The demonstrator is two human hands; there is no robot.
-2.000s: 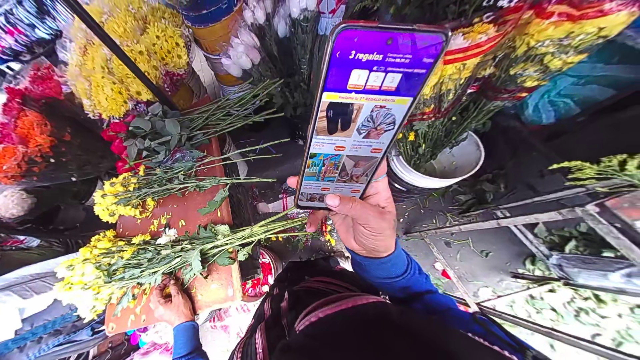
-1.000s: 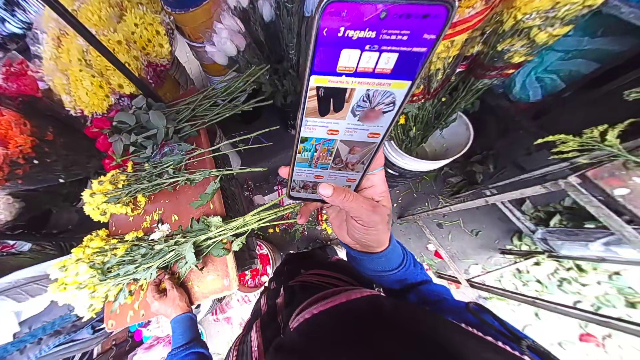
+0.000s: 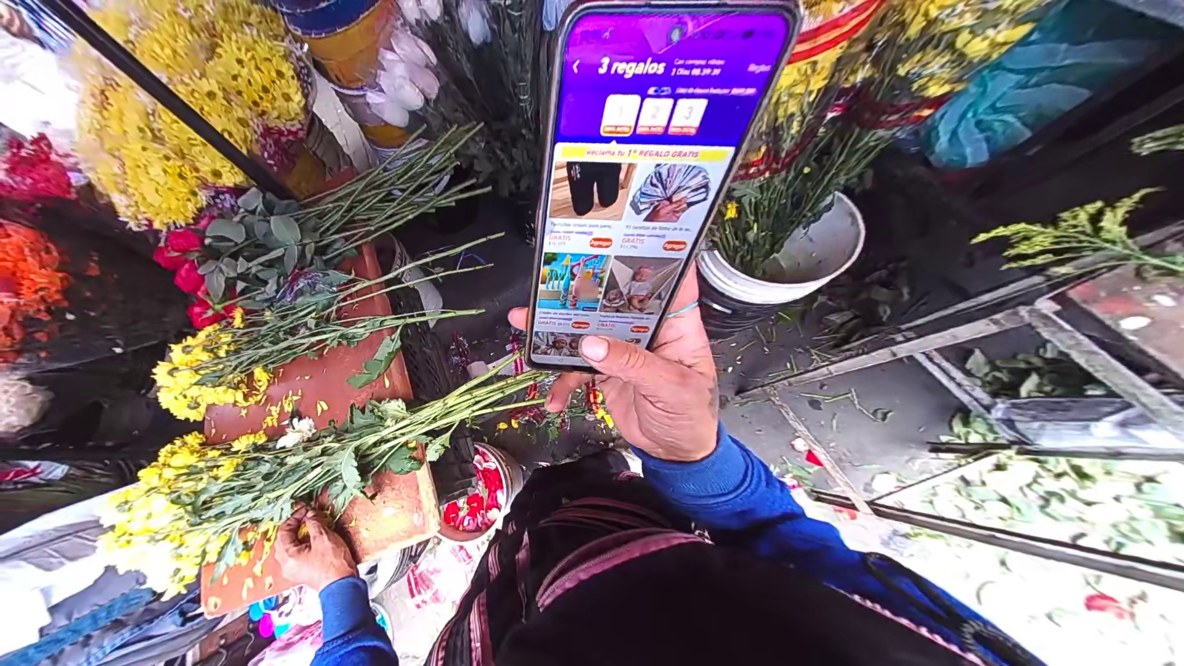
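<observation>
A smartphone (image 3: pixel 638 203) with a shopping page on its lit screen is upright in my right hand (image 3: pixel 661 384), thumb at its lower edge. My left hand (image 3: pixel 314 548) rests on a reddish-brown board (image 3: pixel 398 518), its fingers curled at the lower side of a bunch of yellow chrysanthemums (image 3: pixel 166 518); what they touch is partly hidden. A second bunch of yellow flowers (image 3: pixel 199 370) lies above it on the board, stems to the right. Red roses with green leaves (image 3: pixel 190 277) lie farther up.
A white bucket (image 3: pixel 805 250) holds stems behind the phone. A metal frame (image 3: pixel 888 347) stands at right over leaf-strewn ground. Large yellow bouquets (image 3: pixel 194 102) fill the upper left. A bucket of red petals (image 3: pixel 481 499) stands beside the board.
The phone sits a little higher in the view than two seconds ago, still in my right hand. My left hand stays at the lower bunch.
</observation>
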